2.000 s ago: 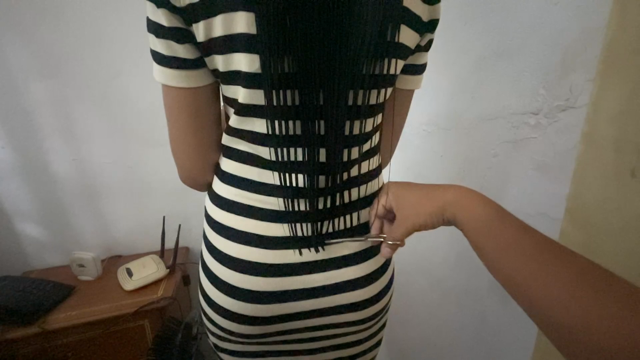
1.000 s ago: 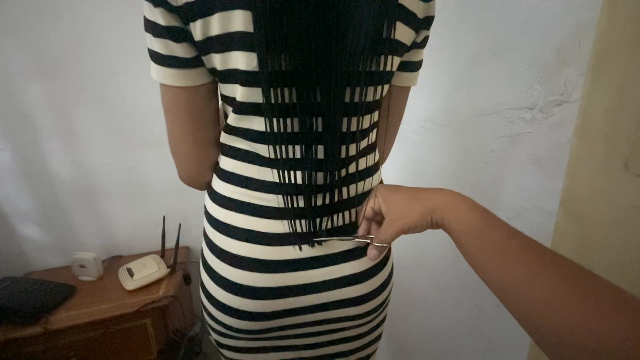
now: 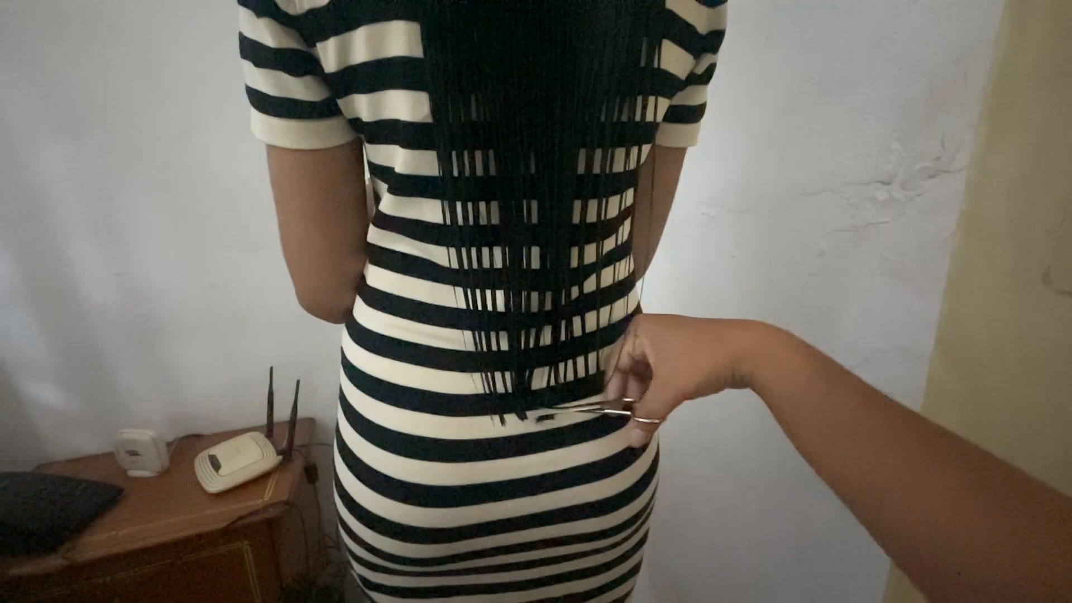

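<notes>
A person in a black and cream striped dress (image 3: 494, 502) stands with their back to me. Long, straight dark hair (image 3: 536, 167) hangs down the back and thins into separate strands near the hips. My right hand (image 3: 662, 368) holds metal hair scissors (image 3: 595, 408) by the finger loops, thumb lowermost. The blades point left, roughly level, at the lower ends of the hair, close to the dress. Whether the blades touch any strands cannot be told. My left hand is out of view.
On the left, a wooden cabinet (image 3: 226, 494) bears a white router (image 3: 239, 461) with two black antennas, a small white device (image 3: 141, 452) and a dark object (image 3: 50, 511). Cables hang at the cabinet's right side. A pale wall (image 3: 804, 209) with cracked plaster stands behind the person.
My right hand and the scissors have shifted slightly left along the lower ends of the hair since the oldest frame. The scissors remain in my grip.
</notes>
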